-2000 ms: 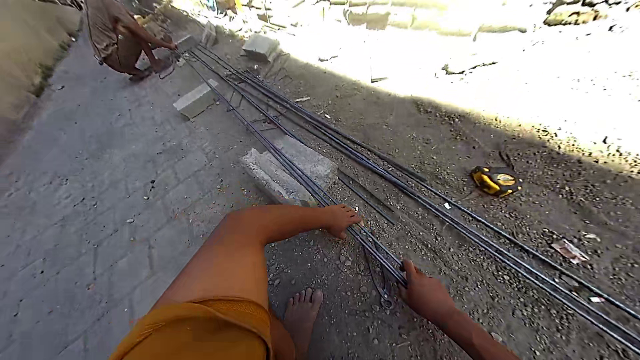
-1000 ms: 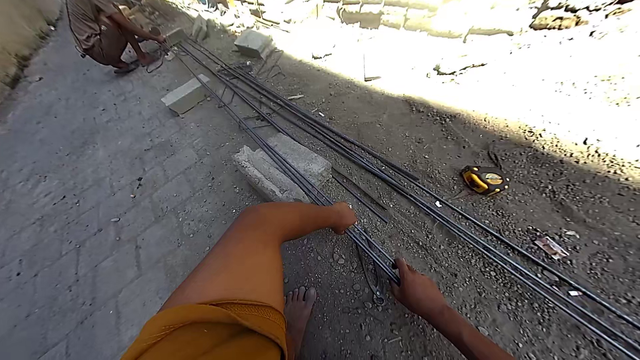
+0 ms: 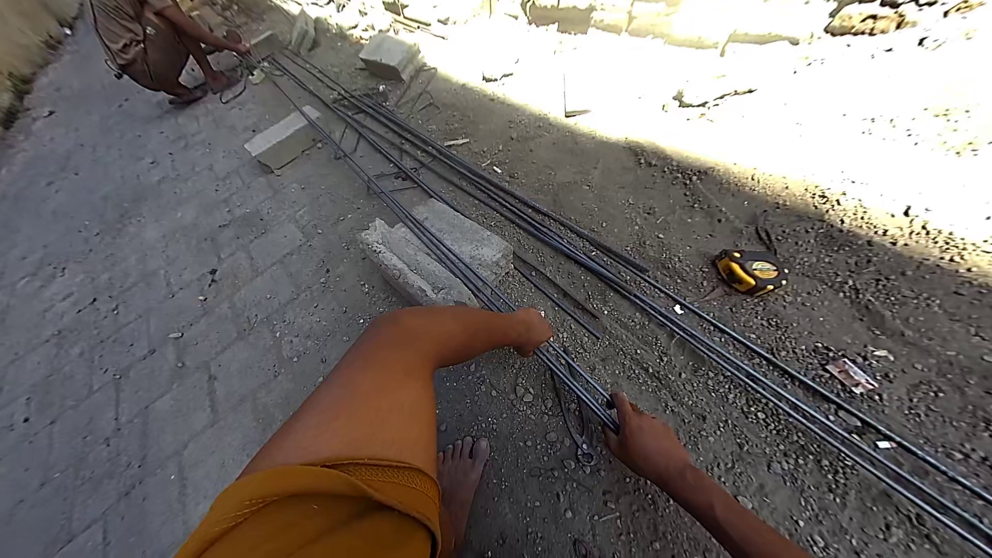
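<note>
My left hand [image 3: 532, 331] is closed around a bundle of thin steel reinforcing bars [image 3: 446, 252], just below a concrete block [image 3: 465, 236] that the bars pass over. At the near ends of these bars, my right hand [image 3: 647, 443] grips them, its thumb on top and its other fingers partly hidden. A pair of pincers [image 3: 583, 449] lies on the gravel between my right hand and my bare foot. A second, longer group of bars [image 3: 573, 252] lies on the ground to the right of the held bundle.
A yellow and black tape measure [image 3: 750, 271] lies on the gravel at right, with a scrap of printed wrapper [image 3: 852, 375] below it. Another person [image 3: 151, 46] crouches at the bars' far end. Concrete blocks [image 3: 283, 139] and a rough concrete piece [image 3: 418, 263] stand along the bars.
My left hand's fingers, looser on the bars two seconds ago, are now closed around them. My right hand stays at the bar ends.
</note>
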